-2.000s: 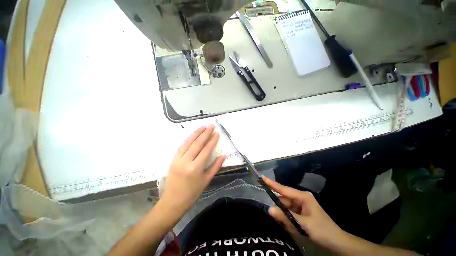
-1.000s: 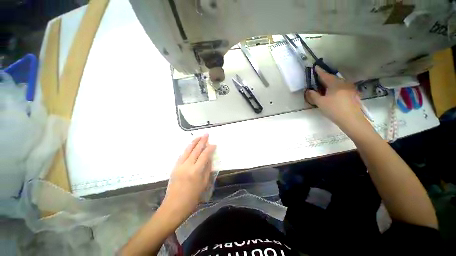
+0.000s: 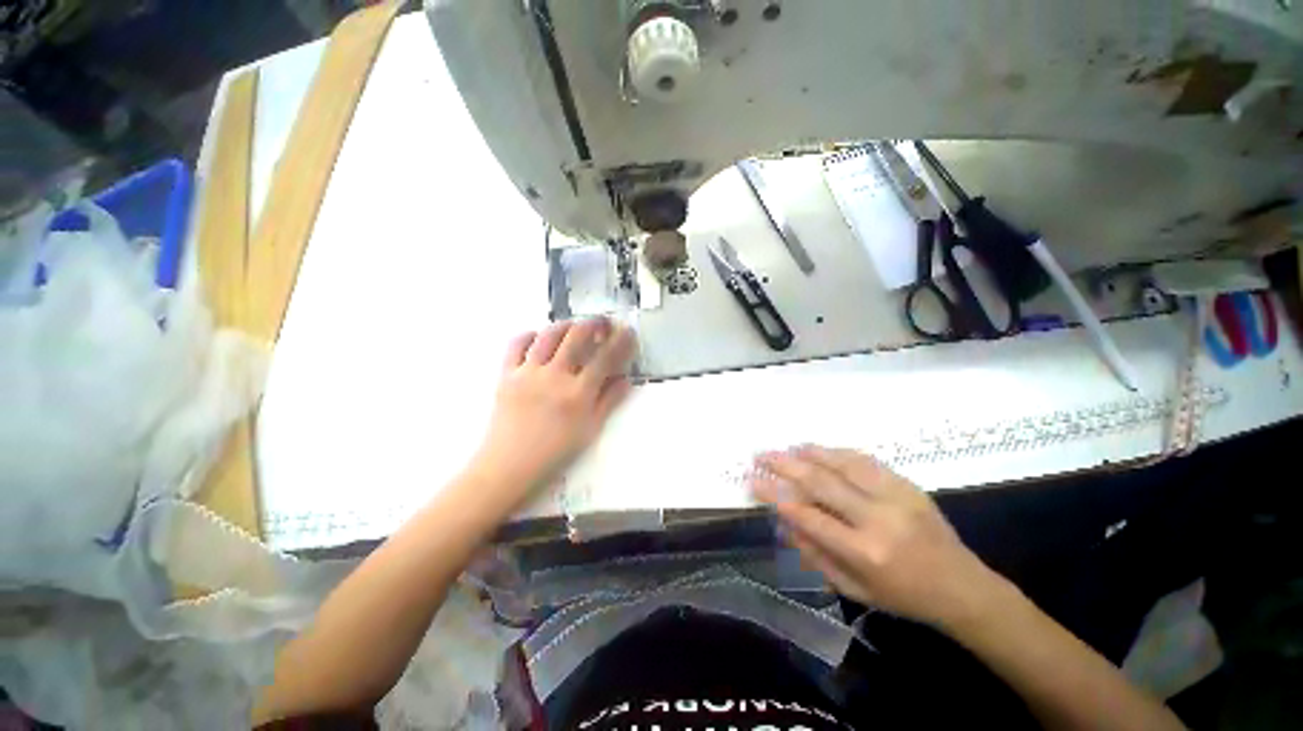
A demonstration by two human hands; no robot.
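Note:
My left hand [image 3: 562,393] lies palm down at the front edge of the machine bed, fingertips just before the presser foot [image 3: 625,271]. Its fingers are on a sheer white strip [image 3: 617,523] that shows faintly on the table and over its front edge. What lies beneath the fingers is hidden. My right hand [image 3: 872,531], slightly blurred, is over the table's front edge with fingers extended and nothing visible in it. The black-handled shears [image 3: 960,286] lie on the bed under the machine arm.
Black snips [image 3: 753,297], tweezers [image 3: 776,214], a notepad [image 3: 875,214], a dark-handled tool [image 3: 1000,246] and a white stick [image 3: 1082,317] lie under and beside the arm. Tan pattern strips [image 3: 317,157], a blue basket [image 3: 175,214] and sheer fabric [image 3: 86,386] are at left.
My right hand has let go of the shears, which now lie on the bed, and has come back to the front edge. My left hand has moved forward toward the presser foot.

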